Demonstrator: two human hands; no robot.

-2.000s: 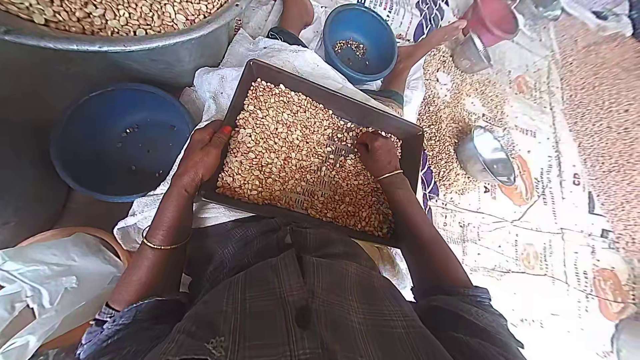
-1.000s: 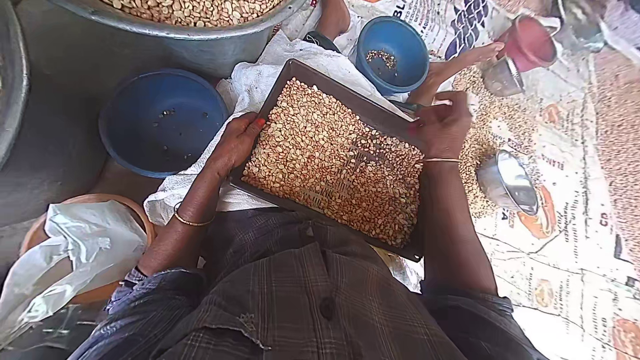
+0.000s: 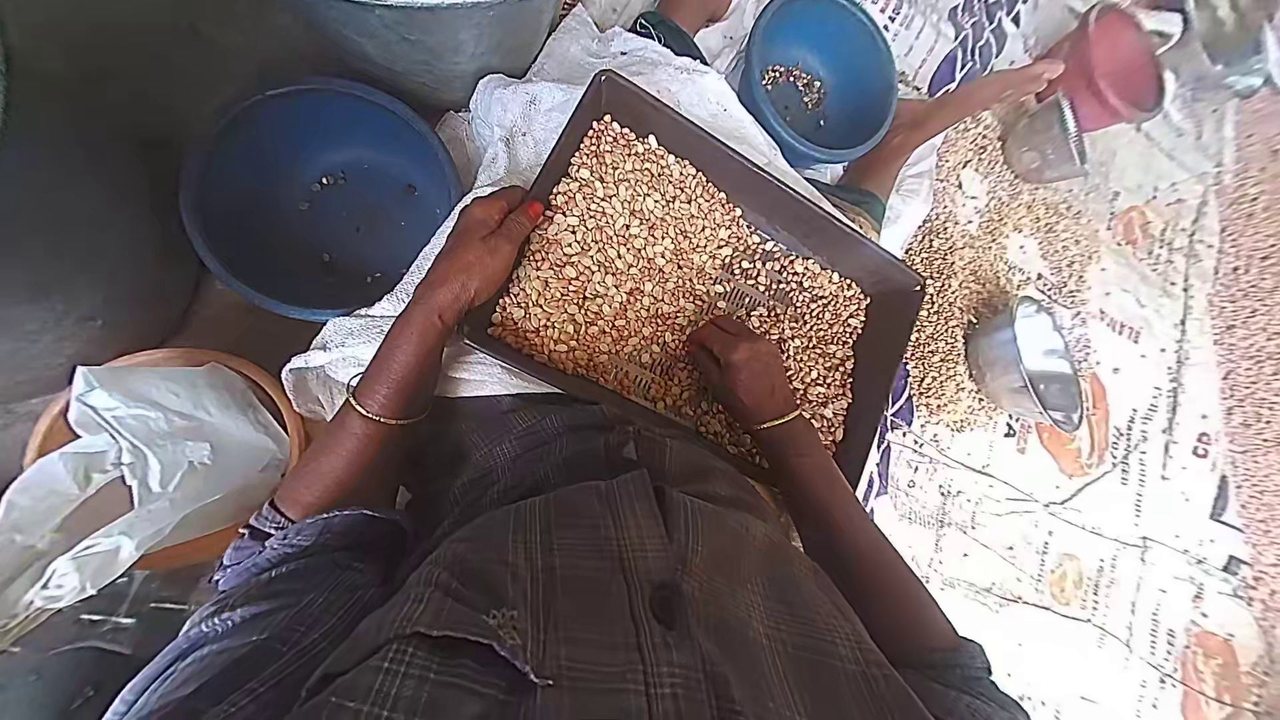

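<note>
A dark rectangular tray (image 3: 800, 215) lies tilted over my lap, on a white woven sack (image 3: 400, 290). Light and reddish seeds or nuts (image 3: 620, 240) cover much of its slotted bottom. My left hand (image 3: 485, 245) grips the tray's left rim, with the thumb on top. Down among the seeds, in the lower right part of the tray, is my right hand (image 3: 738, 365). Its fingers are curled, and the fingertips are hidden, so whether it pinches anything does not show.
A large blue basin (image 3: 320, 190) with a few bits stands at left, near a metal tub (image 3: 440, 40). A smaller blue bowl (image 3: 825, 75) is beyond the tray. A steel bowl (image 3: 1025, 365) lies among spilled seeds at right. An orange tub (image 3: 270, 390) holds a plastic bag (image 3: 190, 440).
My right hand was raised at the tray's upper right corner a second ago and is now down in the seeds. My left hand still holds the left rim.
</note>
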